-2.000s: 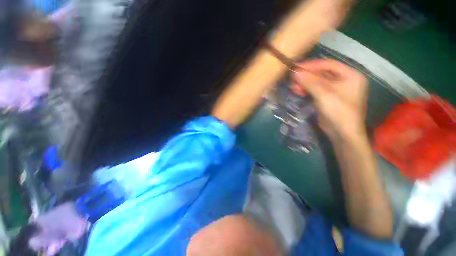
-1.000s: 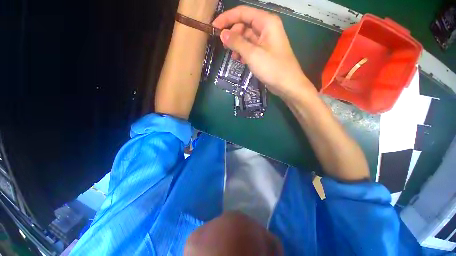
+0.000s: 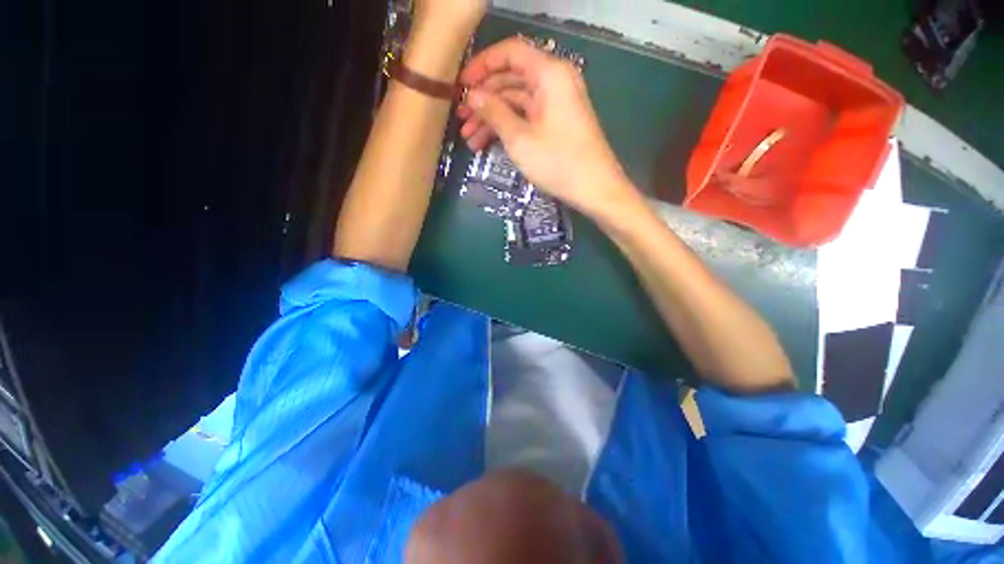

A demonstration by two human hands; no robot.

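Note:
Phone assemblies, dark slabs with silvery edges and visible circuitry, lie on the green bench mat below my hands, one overlapping another. More dark parts show behind my left wrist and beyond my right fingers. My left hand is cut off by the top edge; its fingers are not visible. A watch with a brown band is on that wrist. My right hand is beside the band, fingers curled with the tips near it. Whether the fingertips pinch anything cannot be made out.
An open red bin with a thin pale strip inside stands at the right. White sheets with black rectangles lie beside it. A pale rail runs along the far side. A large black area fills the left. A white box is far right.
Since the blurred earliest frame the view has steadied and shifted. Since one second ago my right fingers have loosened from the watch band, which now sits closer around the wrist.

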